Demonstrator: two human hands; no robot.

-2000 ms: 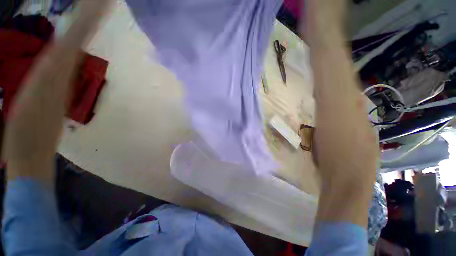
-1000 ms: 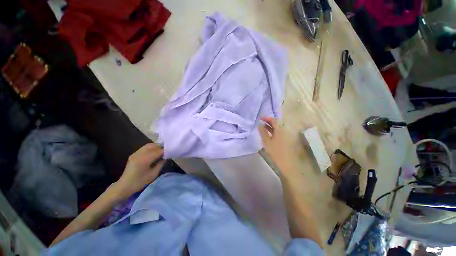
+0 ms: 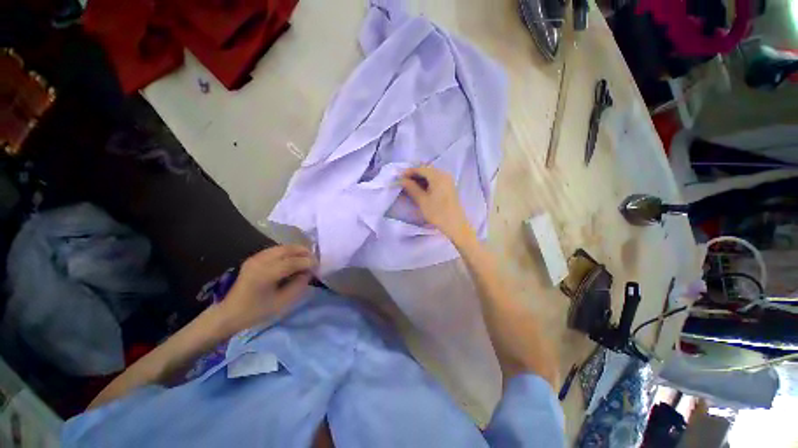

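Note:
The lilac garment piece (image 3: pixel 411 114) lies bunched and folded on the cream table, its near end over the whitish pressing board (image 3: pixel 446 319). My left hand (image 3: pixel 273 278) pinches the near left edge of the lilac cloth. My right hand (image 3: pixel 429 194) holds a raised fold of it between thumb and fingers near the middle. The fingertips are partly hidden in the cloth. The electric iron (image 3: pixel 595 302) stands to the right on its rest, beside the white block (image 3: pixel 547 250).
Red cloth (image 3: pixel 201 31) lies at the far left. Shears (image 3: pixel 598 121), a wooden stick (image 3: pixel 556 118) and a second iron (image 3: pixel 541 26) are on the far side. A small pointed metallic tool (image 3: pixel 643 208) lies right. Blue floral cloth (image 3: pixel 619 411) is at the near right corner.
The garment, held up over the table two seconds ago, now lies on it. Since one second ago, my right hand has moved left and away onto a fold; my left hand has moved slightly right.

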